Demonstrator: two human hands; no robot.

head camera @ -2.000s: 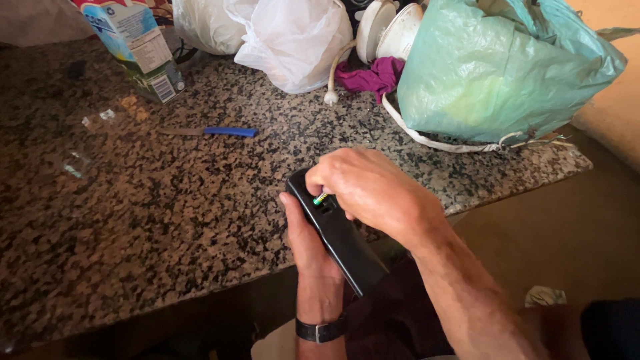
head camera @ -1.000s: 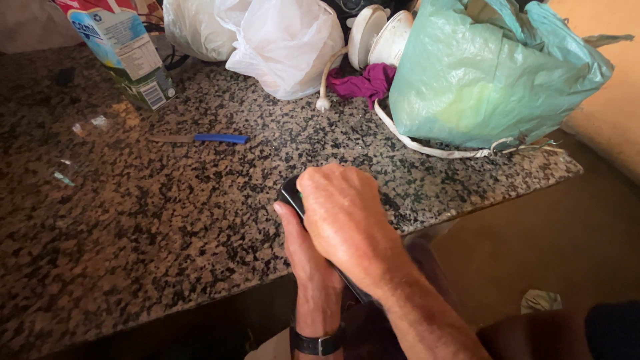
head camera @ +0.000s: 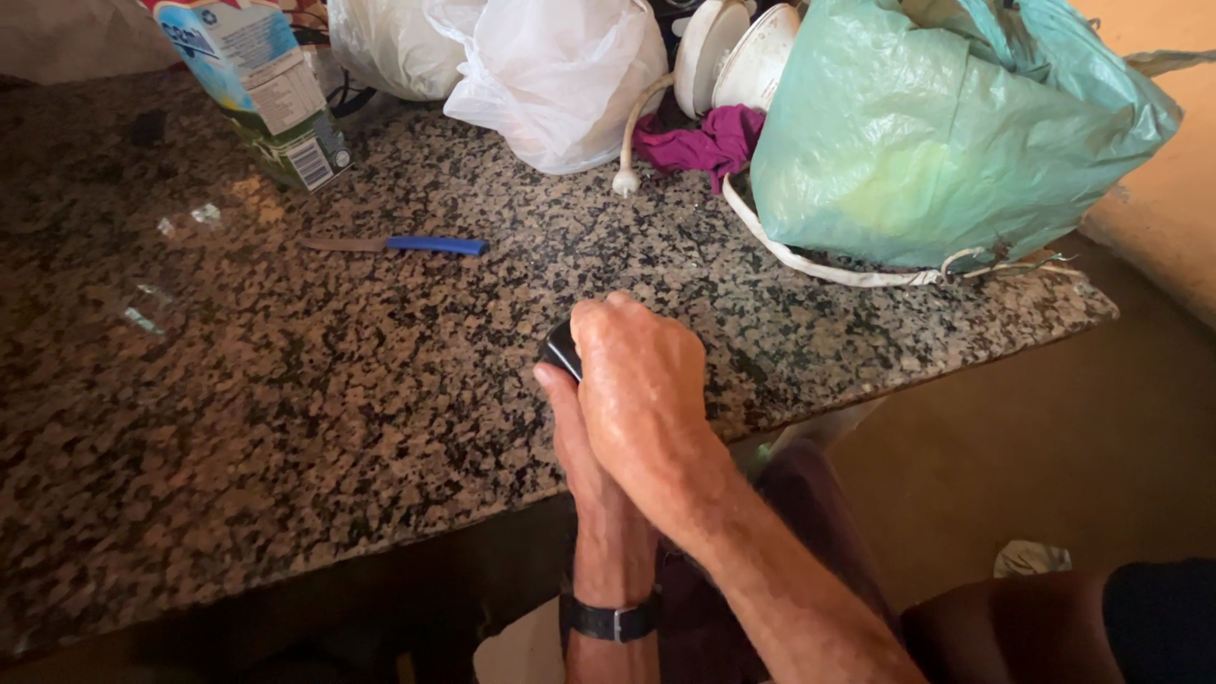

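A black handheld device (head camera: 562, 350) shows only at its far end, above the granite counter's front edge. My left hand (head camera: 581, 446), with a dark strap on its wrist, holds it from the left and below. Over the device lies my right hand (head camera: 641, 380), its back to the camera and its fingers curled down. The right fingertips are hidden, so whether they hold something small cannot be told. Farther back on the counter is a knife with a blue handle (head camera: 437, 245).
Along the back stand a carton (head camera: 275, 104), white plastic bags (head camera: 560, 85) and a green plastic bag (head camera: 931, 142). A purple cloth (head camera: 708, 142), a plug on a cord (head camera: 625, 180) and a white strap (head camera: 817, 266) lie near them. The granite counter's (head camera: 380, 380) front edge runs beside my forearms.
Two seconds ago the device's face showed, with a small green item at my right fingertips. My right hand has since come down over the device, hiding most of it and the green item.
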